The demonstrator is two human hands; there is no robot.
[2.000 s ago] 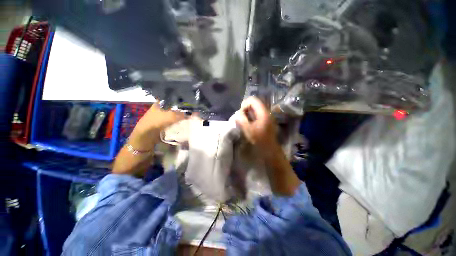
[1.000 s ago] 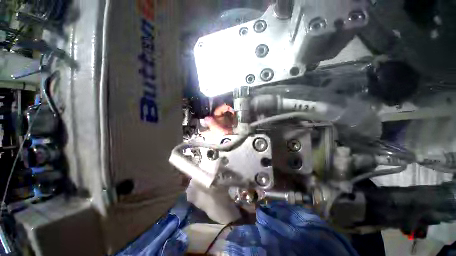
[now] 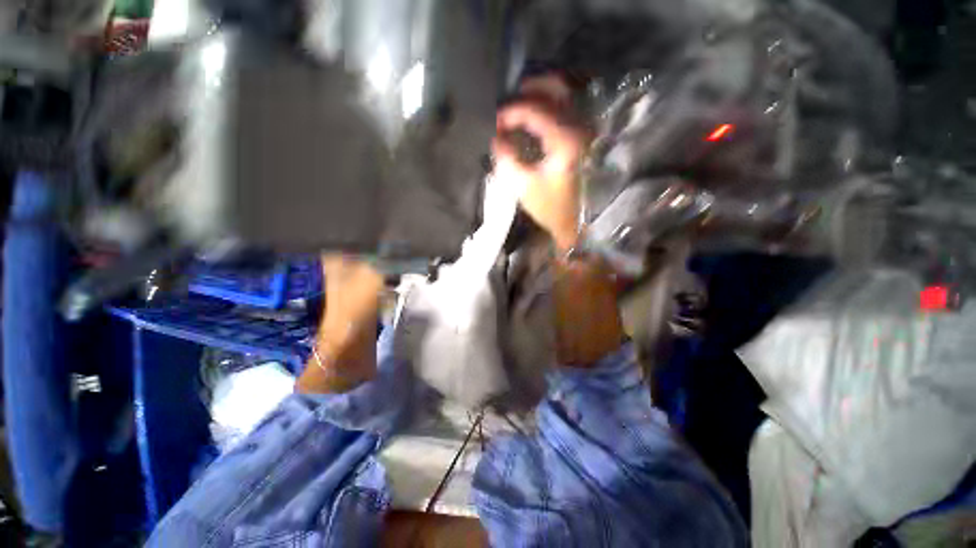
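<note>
The picture is blurred. An off-white garment (image 3: 460, 326) hangs from the machine area down over my lap. My right hand (image 3: 543, 150) is raised near the needle area under the machine head, its thumb and fingers pinching the narrow upper edge of the garment, brightly lit. My left hand (image 3: 351, 284) is mostly hidden behind the grey machine head (image 3: 305, 155); only the wrist and part of the hand show, so its fingers cannot be seen. The needle and clamp cannot be made out.
Blue crates (image 3: 241, 280) stand at the left, with a crumpled white bag (image 3: 255, 401) in the lower one. A large pale garment pile (image 3: 856, 375) lies at the right. Machine parts with a red light (image 3: 719, 133) are at the upper right.
The view has swung back from the close-up of the machine head. My forearms and the garment show again, and my right hand is visible holding the cloth edge higher than two seconds ago.
</note>
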